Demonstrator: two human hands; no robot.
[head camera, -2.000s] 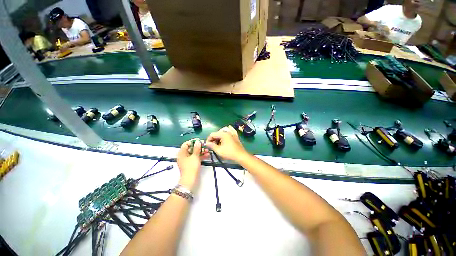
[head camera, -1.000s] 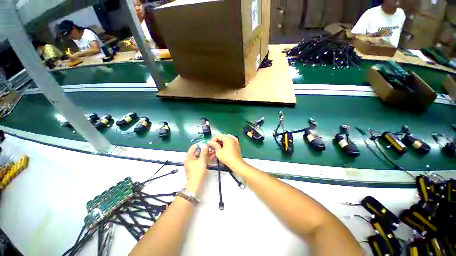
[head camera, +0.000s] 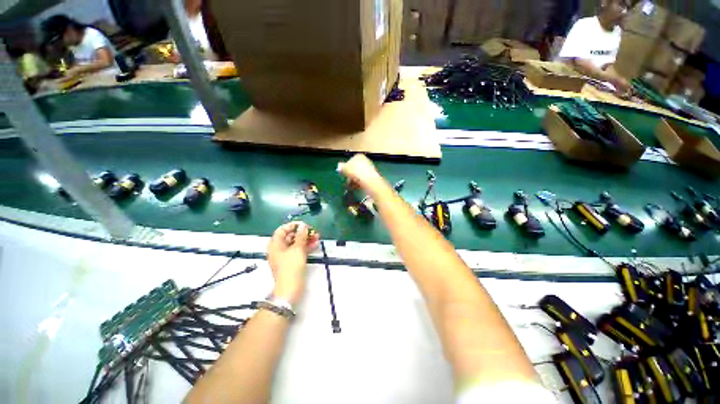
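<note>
My left hand (head camera: 289, 243) is above the near belt edge, fingers pinched on a small part mostly hidden by them, likely a circuit board. One black cable lead (head camera: 331, 290) hangs from it, plug end down. My right hand (head camera: 360, 170) is stretched over the belt, fingers curled. A small pale spot shows at its fingertips; whether it holds anything cannot be told. A battery pack (head camera: 361, 207) lies below the right hand, partly covered by the wrist. Stacked green PCB panels (head camera: 142, 317) lie at the left, with black cables fanning out.
Battery packs (head camera: 478, 211) are spaced along the green conveyor (head camera: 260, 170). More are piled at right (head camera: 653, 327). A large cardboard box (head camera: 300, 67) stands on a cardboard sheet (head camera: 414, 142). A grey post (head camera: 75, 170) crosses at left. Open cartons (head camera: 628, 150) and seated people are beyond.
My right hand has left my left hand and moved forward over the belt. One cable now hangs from my left hand, where two hung below the hands before. The view has shifted slightly.
</note>
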